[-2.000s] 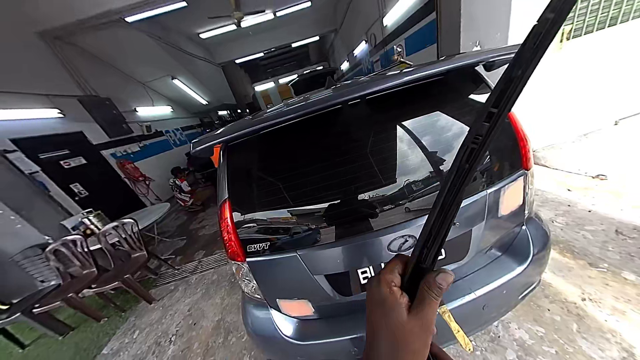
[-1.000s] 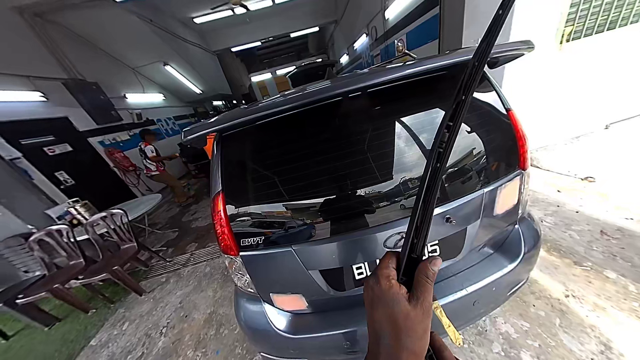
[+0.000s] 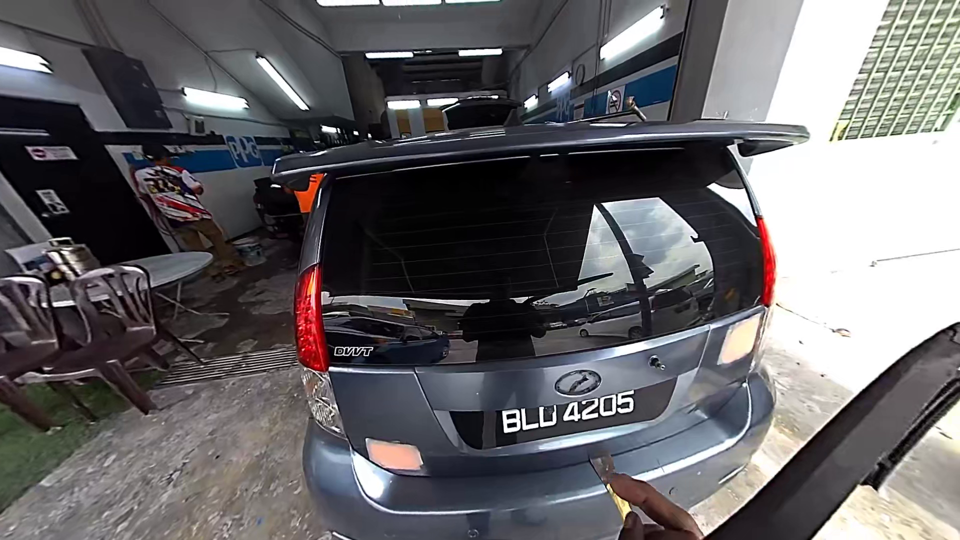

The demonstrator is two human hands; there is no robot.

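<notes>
At the bottom, right of centre, my right hand (image 3: 656,510) grips a putty knife (image 3: 613,487), its metal blade up and its yellow handle partly hidden by the fingers. Just right of this hand a long black wiper arm with a blade (image 3: 840,442) rises from the bottom edge to the right edge; what holds it is out of frame. My left hand is not in view. Ahead stands a grey-blue car (image 3: 480,487), seen from behind. A bare wiper spindle (image 3: 657,364) sticks out of its tailgate below the rear window (image 3: 465,247). Two pale pinkish patches (image 3: 394,454) show on the tailgate.
On the left are brown plastic chairs (image 3: 124,322) and a round table (image 3: 176,268) with a metal pot (image 3: 71,259). Behind them a person (image 3: 172,199) stands in the workshop. A floor grating (image 3: 232,367) runs beside the car; a white wall (image 3: 862,217) is at right.
The wiper arm was upright in my left hand in front of the car; it now leans at the lower right, and that hand has left the view. More of the putty knife and right hand shows.
</notes>
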